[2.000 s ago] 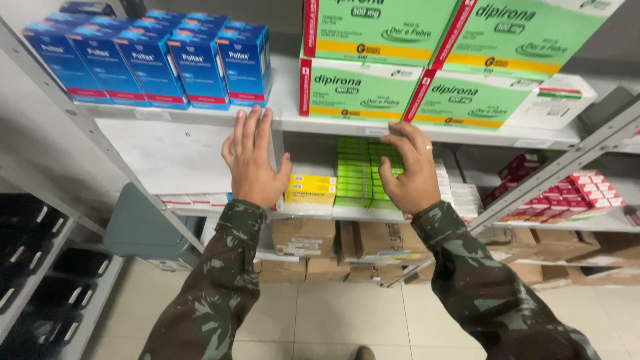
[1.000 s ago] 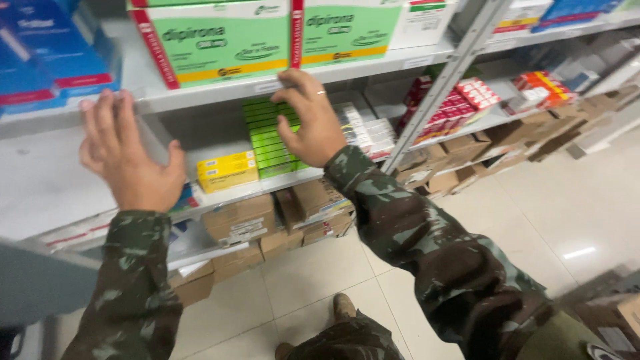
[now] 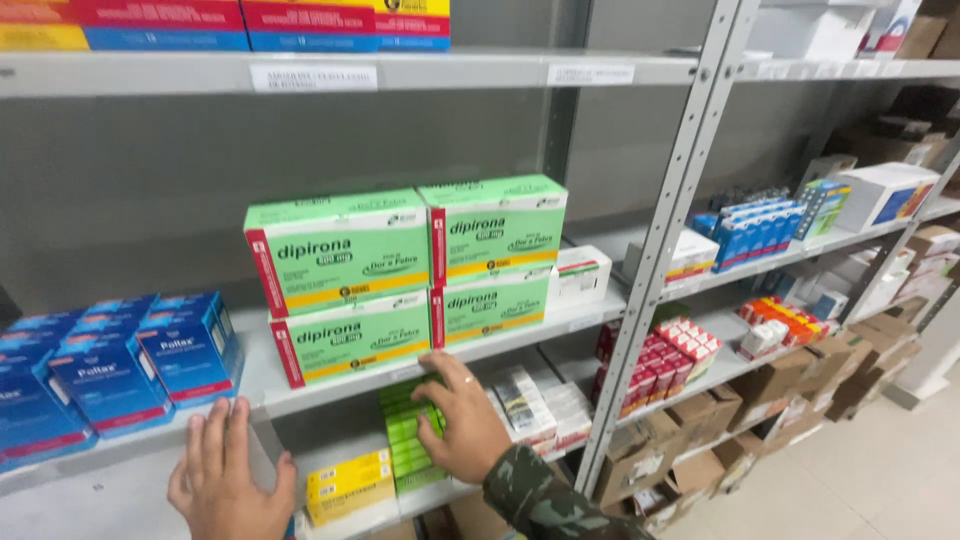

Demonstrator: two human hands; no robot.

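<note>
My left hand, fingers spread and empty, is at the front edge of the metal shelf, just below the blue Poltax boxes. My right hand, with a ring on one finger, holds nothing; its fingertips are at the same shelf edge, under the green dipirona boxes, which stand stacked two high. Below and behind that hand are light green boxes on the lower shelf, partly hidden by it. Yellow boxes lie between my two hands on that lower shelf.
A perforated upright divides the shelving. Red and white boxes stand beyond it, with cardboard boxes lower down. A white box is beside the green ones. Red, yellow and blue boxes fill part of the upper shelf.
The view has tilted up, bringing the upper shelf into sight. Both hands remain near the same shelf edge, empty; the stacked boxes look unmoved.
</note>
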